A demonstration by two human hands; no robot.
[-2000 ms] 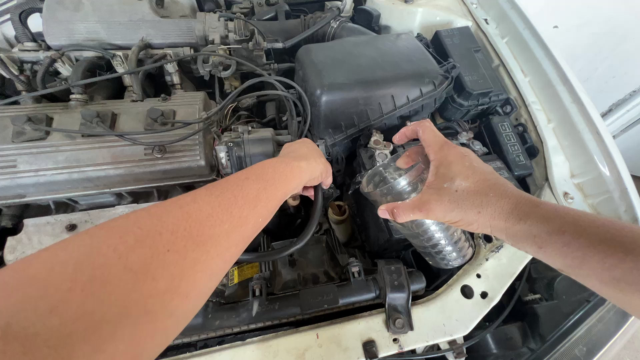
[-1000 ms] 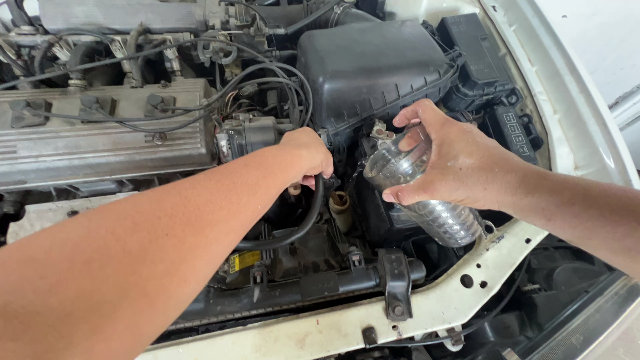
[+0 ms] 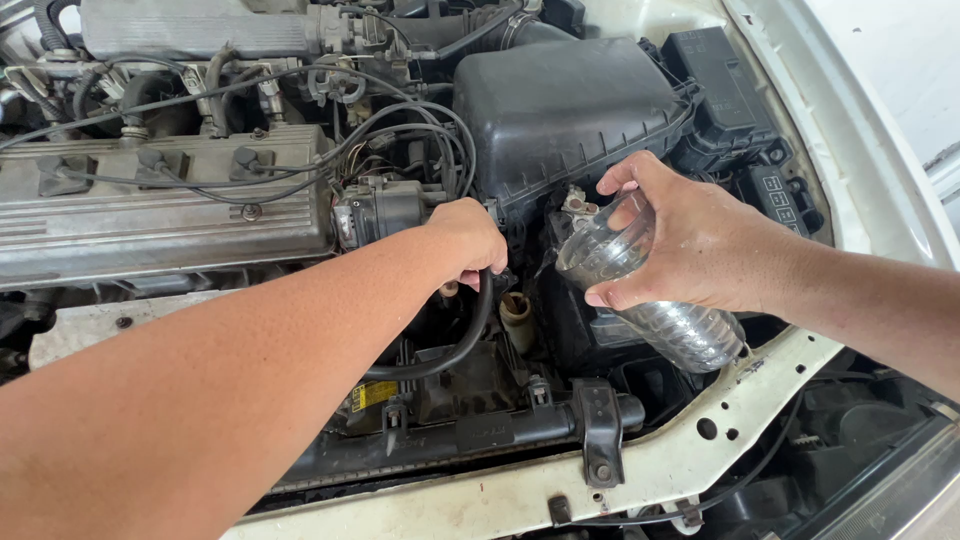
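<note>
In the head view, my right hand grips a clear ribbed plastic container near its open rim. The container is tilted, with its wide mouth toward the upper left and its base toward the body panel. My left hand is at the upper end of a curved black rubber hose, beside the ignition distributor. Its fingers are mostly hidden, so their hold on the hose cannot be told. An open off-white filler neck stands between the hose and the container.
A black air filter housing lies behind both hands. The valve cover with its ignition leads is at left, a black fuse box at upper right. The radiator's top and cream front body panel run along the near side.
</note>
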